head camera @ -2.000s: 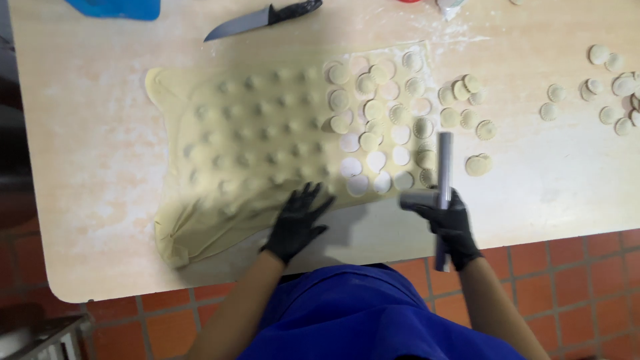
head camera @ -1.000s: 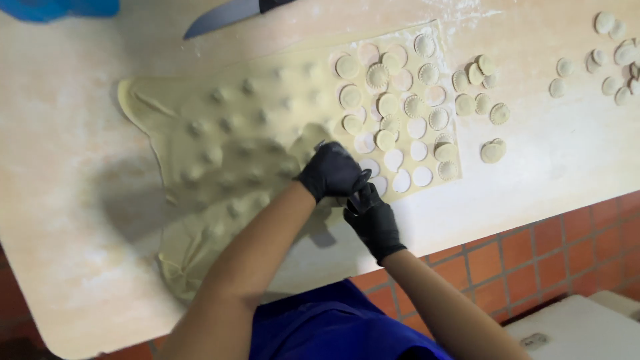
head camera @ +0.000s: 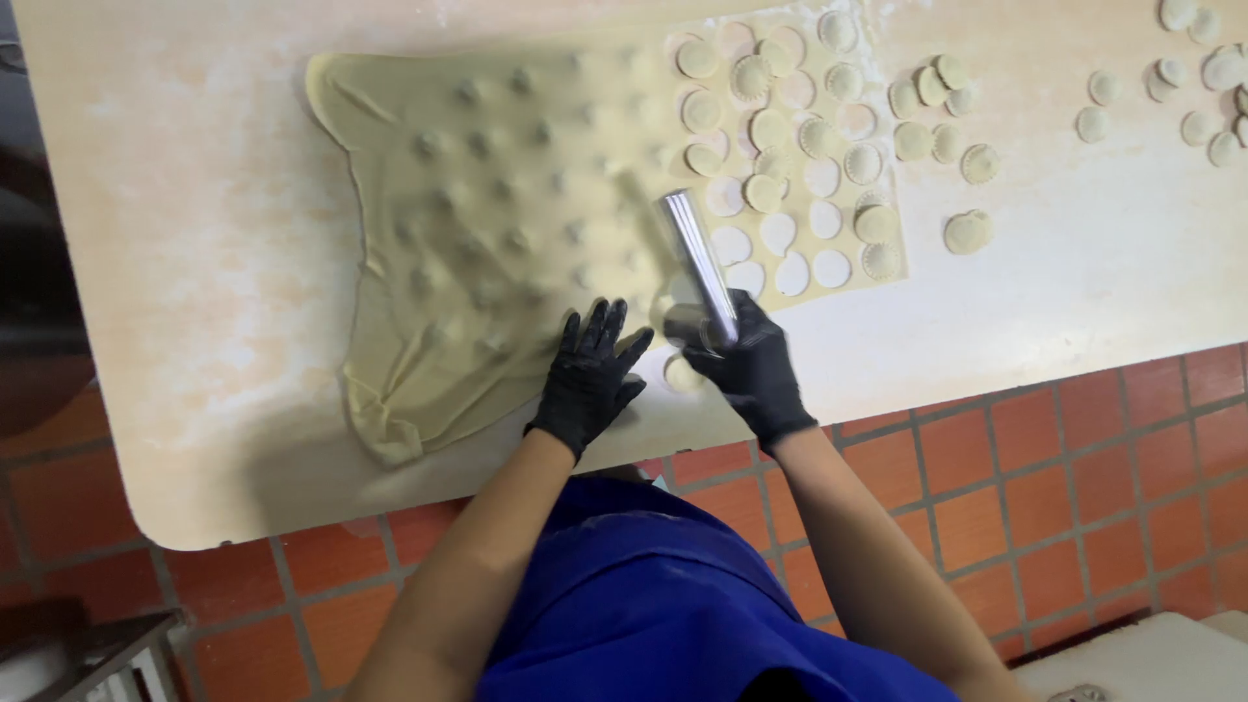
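A large sheet of dough (head camera: 507, 175) with rows of filled bumps lies on the pale table. Its right part is cut into rounds and holes, with round stuffed pasta pieces (head camera: 751, 78) on it. My left hand (head camera: 590, 375), black-gloved with fingers spread, rests at the sheet's near edge and holds nothing. To its right, my right hand (head camera: 756, 366), also gloved, grips a shiny metal tube-shaped tool (head camera: 700, 258), slightly blurred, tilted over the sheet near the cut rows. One dough round (head camera: 682, 373) lies between my hands, near the table edge.
More pasta rounds (head camera: 980, 164) lie loose to the right of the sheet, with others (head camera: 1224, 68) at the far right. The floury table's near edge (head camera: 975, 388) runs above a red tiled floor (head camera: 955, 507). A metal frame (head camera: 127, 653) stands at lower left, a white surface (head camera: 1150, 663) at lower right.
My hands were together over the sheet one second ago and are now apart. My left hand has moved down to the near edge. The metal tool shows again in my right hand.
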